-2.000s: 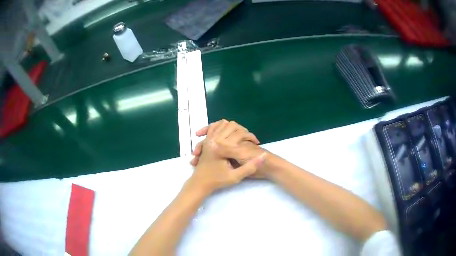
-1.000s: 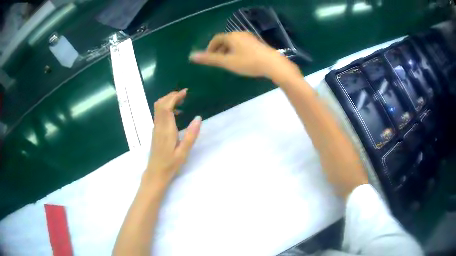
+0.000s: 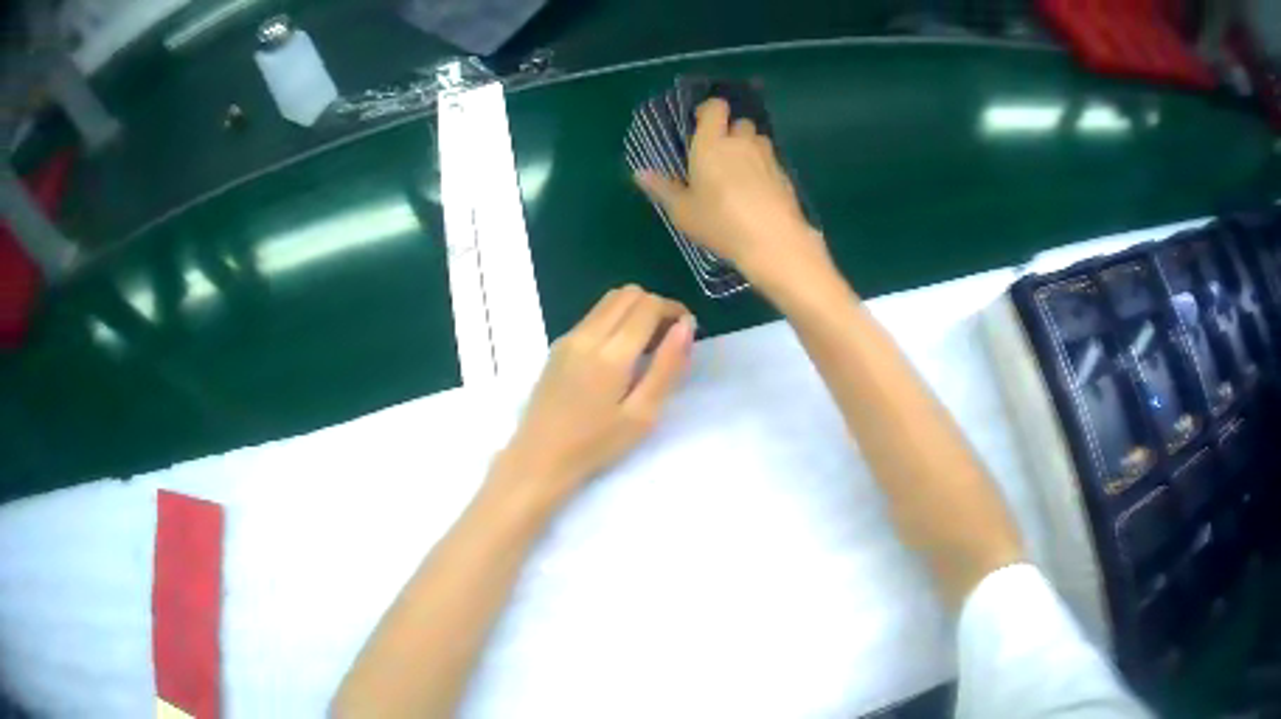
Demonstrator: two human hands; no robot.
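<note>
A fanned stack of phone middle frames [image 3: 674,183], dark with thin silver edges, lies on the green belt [image 3: 885,197]. My right hand [image 3: 738,197] is over the stack, its thumb at the left edge and its fingers on the dark top face. Whether it grips the stack cannot be told. My left hand [image 3: 604,372] is at the belt's near edge, above the white cover [image 3: 674,534], with its fingers curled; no object shows in it, though its palm is hidden.
A blister tray [image 3: 1110,520] with dark parts stands at the right. A red strip [image 3: 188,597] lies at the left. A white strip [image 3: 485,239] crosses the belt. Beyond the belt are a dispenser bottle [image 3: 295,73], a grey sheet [image 3: 478,17] and red trays [image 3: 1131,35].
The hands were clasped, then parted. My right hand has reached the stack on the belt. The stack has moved left along the belt. My left hand's fingers have curled.
</note>
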